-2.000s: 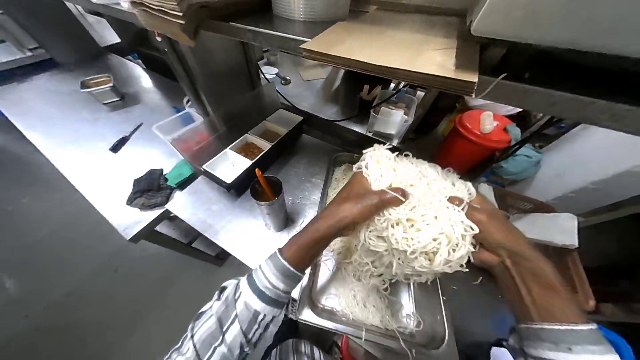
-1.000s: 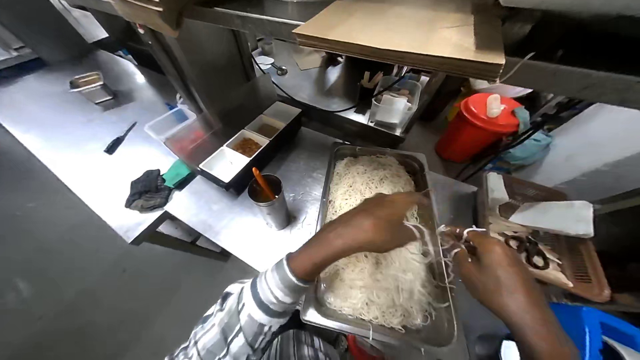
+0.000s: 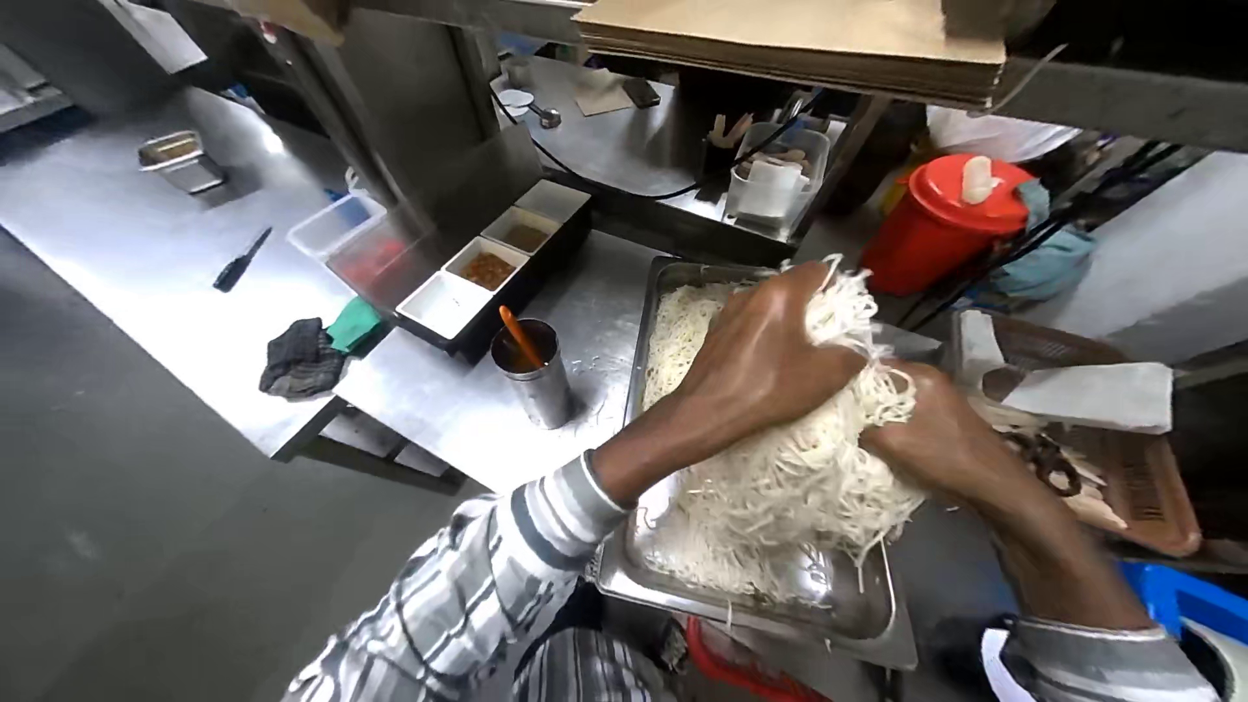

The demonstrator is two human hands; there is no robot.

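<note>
A rectangular stainless steel pan [image 3: 858, 624] holds pale noodles [image 3: 780, 497]. My left hand [image 3: 780, 351] grips a bunch of them above the pan's middle, with strands bulging out past its fingers. Close to its right, my right hand [image 3: 926, 429] grips the same mass from the side. Noodles hang between and below both hands, partly lifted off the pan's floor, where bare metal shows near the front. The fingertips are largely hidden in the noodles.
Left of the pan stand a steel cup [image 3: 544, 390] with an orange handle and a black holder with white containers [image 3: 444, 304]. A red lidded container [image 3: 941, 219] is behind right. A brown plastic basket [image 3: 1160, 487] lies right; a shelf with cardboard sheets [image 3: 790, 44] overhangs.
One second ago the noodles lay spread in the pan with my hands above them; now both hands hold a lifted bunch. Two seconds ago a large bunch was also held up.
</note>
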